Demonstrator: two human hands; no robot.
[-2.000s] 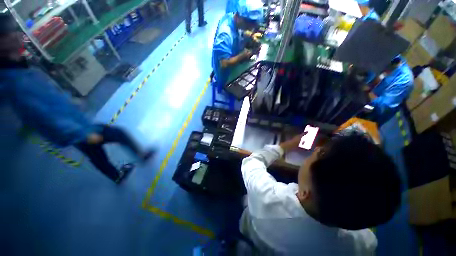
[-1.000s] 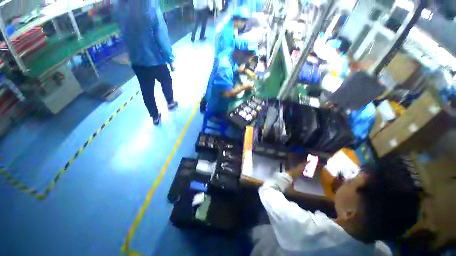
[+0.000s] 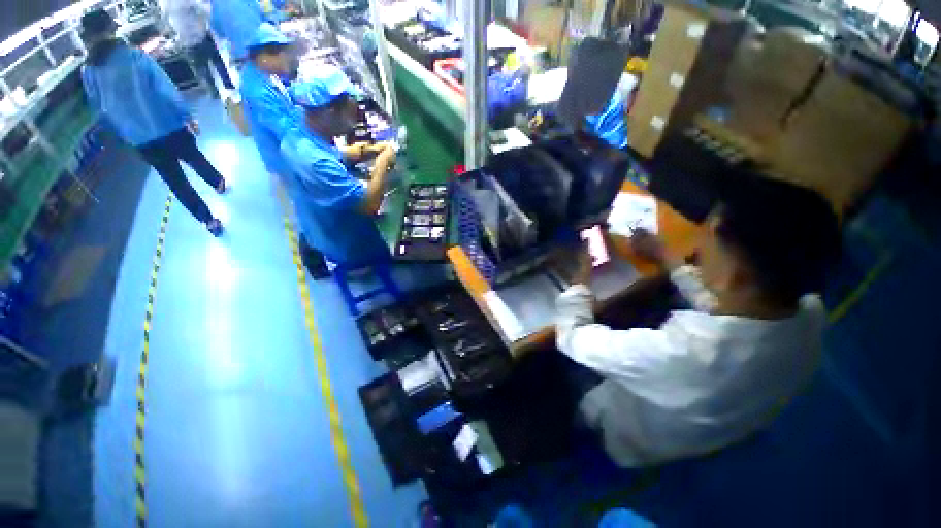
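Neither of my hands can be made out. Nearest in front of me, a person in a white top [image 3: 681, 361] sits at a small orange-brown desk [image 3: 473, 276]. That person holds a lit phone-like screen [image 3: 595, 245]. White papers [image 3: 526, 306] lie on the desk. Black trays [image 3: 464, 335] stand on the floor left of the desk, some with pale and blue pieces on top. Two small blue shapes [image 3: 624, 518] show at the bottom edge; they look like shoe covers, but I cannot tell for sure.
Workers in blue smocks [image 3: 325, 191] sit at a green bench [image 3: 423, 98]. A black tray with pale rectangles [image 3: 424, 222] lies there. Large dark upright sheets or bags [image 3: 537, 186] stand behind the desk. Cardboard cartons [image 3: 676, 77] are at right. A person [image 3: 139, 93] walks in the left aisle.
My view has swung right, so the desk and seated person appear further off and more cartons show. The walking person is farther down the aisle. The screen is still held.
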